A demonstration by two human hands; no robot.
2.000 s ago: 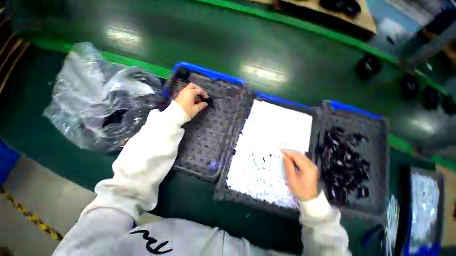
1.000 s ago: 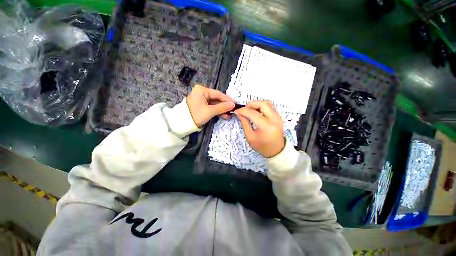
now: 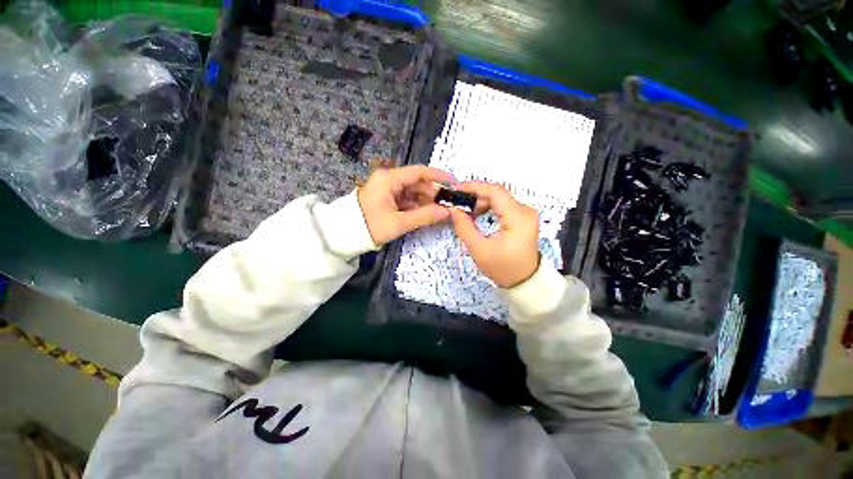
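Note:
A small black plastic housing (image 3: pixel 456 198) is held between the fingertips of both hands, above the middle tray (image 3: pixel 585 178). My left hand (image 3: pixel 397 201) grips its left end and my right hand (image 3: pixel 500 234) its right end. A thin white edge shows at the housing; whether it is a strip seated in it I cannot tell. Under my hands lies a loose heap of small white strips (image 3: pixel 440 276), with aligned white strips (image 3: pixel 519 136) above it. Another black housing (image 3: pixel 354 141) lies in the left parts tray (image 3: pixel 271 150).
The right parts tray (image 3: pixel 725 178) holds a pile of black parts (image 3: pixel 645 234). A clear plastic bag (image 3: pixel 140 122) lies left of the trays. Long white sticks (image 3: pixel 722 360) and a blue bin of white pieces (image 3: pixel 776 412) are at the right.
My left hand left the left tray and my right hand left the white strips; both came together on one housing. Since then the housing has turned to show a broader face.

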